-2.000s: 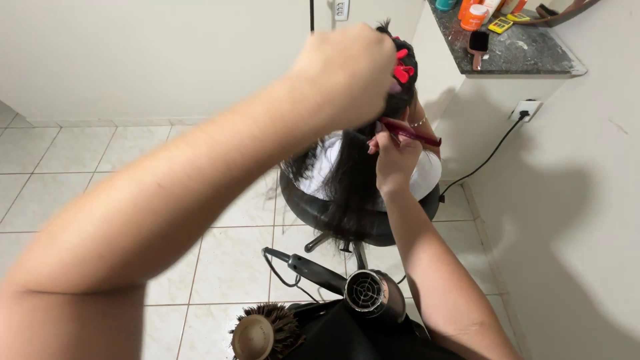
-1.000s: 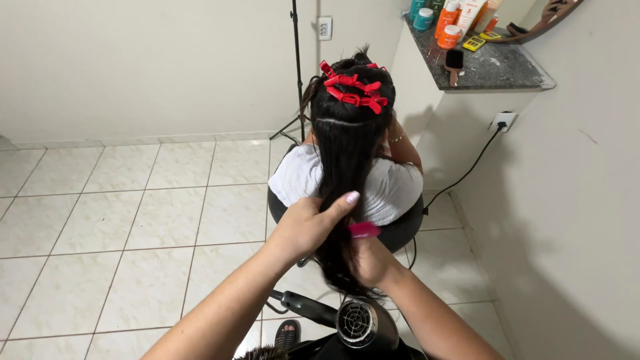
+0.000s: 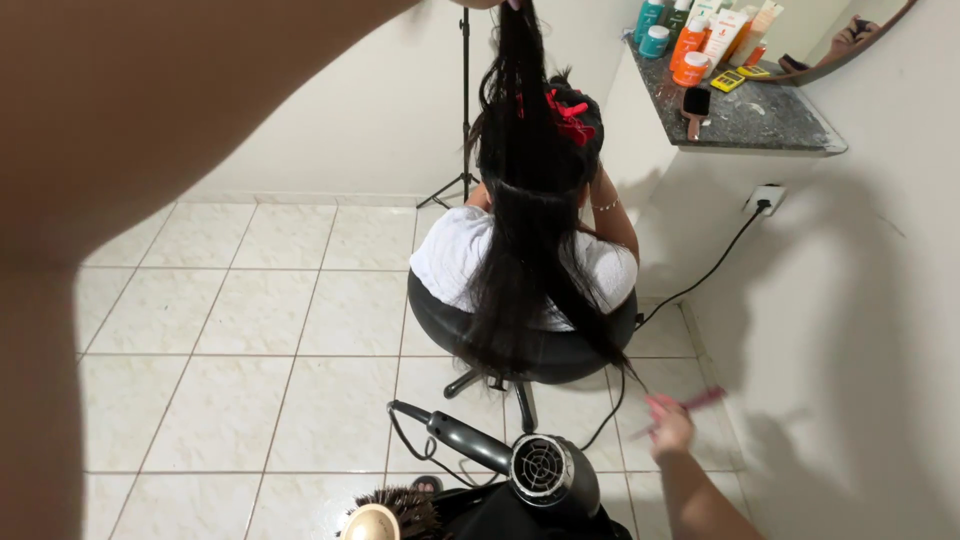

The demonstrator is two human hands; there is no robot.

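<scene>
A person with long dark hair (image 3: 525, 255) sits facing away on a black swivel chair (image 3: 525, 352), a white towel or top (image 3: 457, 247) over the shoulders. Red hair clips (image 3: 574, 120) hold the upper hair. My left hand (image 3: 484, 2), mostly cut off by the top edge, grips a raised section of hair (image 3: 521, 60). Low at the right, my right hand (image 3: 670, 426) holds a pink comb (image 3: 705, 397), blurred, beside the tip of a hair strand drawn out sideways. A black hair dryer (image 3: 551, 469) and a round brush (image 3: 397, 514) lie close to me at the bottom.
On the right, a stone counter (image 3: 780, 124) carries bottles, jars (image 3: 690, 69) and a paddle brush (image 3: 695, 112) below a mirror (image 3: 847, 45). A power cord (image 3: 701, 281) runs from the wall outlet (image 3: 765, 201) down behind the chair. A thin black stand (image 3: 466, 97) rises beyond the person.
My left hand has risen from the hair lengths to the top edge, lifting a section. My right hand has moved right and away from the person's back with the comb.
</scene>
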